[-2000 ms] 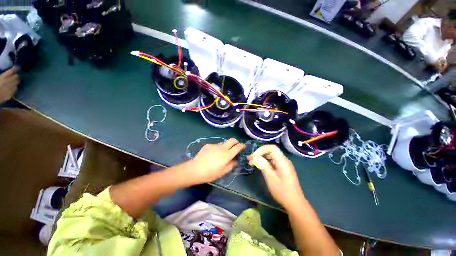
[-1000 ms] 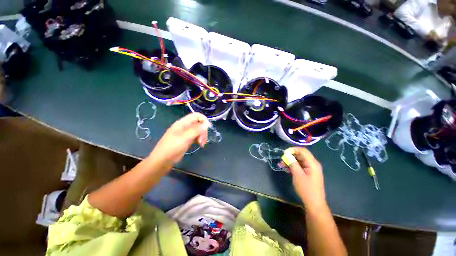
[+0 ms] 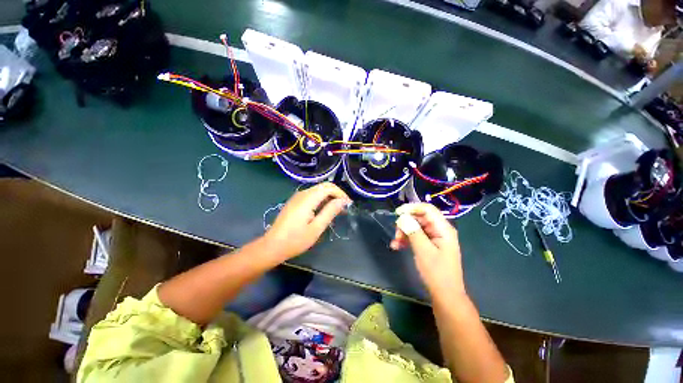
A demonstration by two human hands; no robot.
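Note:
My left hand [image 3: 307,218] pinches a thin pale lead [image 3: 274,215] between thumb and finger, in front of the second and third housings. My right hand [image 3: 427,238], with a pale yellow covering on a fingertip, pinches thin lead to the right. Faint strands stretch between the hands, blurred. Four camera housings stand in a row behind them, black inside, such as the third one [image 3: 380,179], with red and yellow wire harnesses [image 3: 273,114] looping out. White flat brackets [image 3: 389,97] stand behind them. A single thin lead loop [image 3: 212,182] lies before the leftmost housing.
A tangle of thin leads [image 3: 539,208] lies right of the row, beside a slim tool [image 3: 550,263] with a yellow-green end. More housings [image 3: 597,194] stand at the far right. Clustered black modules [image 3: 97,48] are at upper left. Another person's arm shows at upper right.
My hands have come closer together, the left moving right and the right moving slightly left and up. The leads that hung apart from each hand now lie between and below them.

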